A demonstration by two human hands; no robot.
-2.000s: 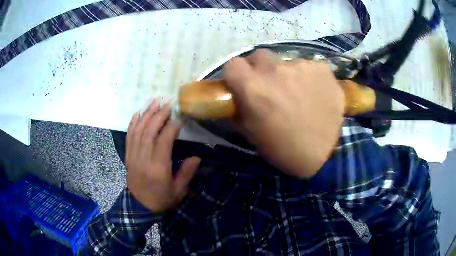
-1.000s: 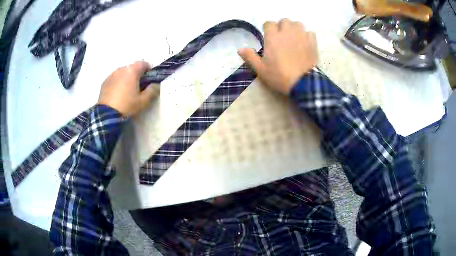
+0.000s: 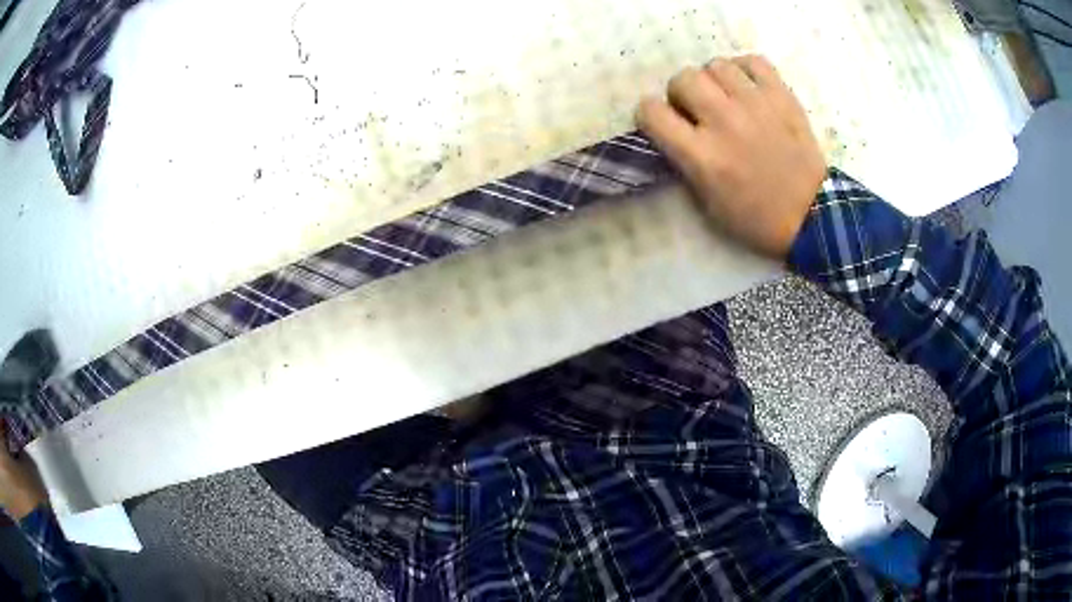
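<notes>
A purple-navy and white plaid necktie lies stretched across the near part of the white ironing cover, rising from lower left to upper right. My right hand is closed over its right end, fingers curled, and hides that end. My left hand is at its left end, mostly cut off by the left edge; the visible fingers touch the necktie, but their grip is not clear. A dark blurred patch shows just above that end. The steam iron is not clearly in view.
A loose heap of plaid ties lies at the far left, one strip looped. Loose threads and dark specks dot the stained cover. A partly cut-off grey and brown object is at the upper right edge. A round white base stands on the speckled floor.
The iron was released and has left clear view. The necktie, bent between my hands one second ago, is now stretched out. My left hand has moved down and left to the picture's edge.
</notes>
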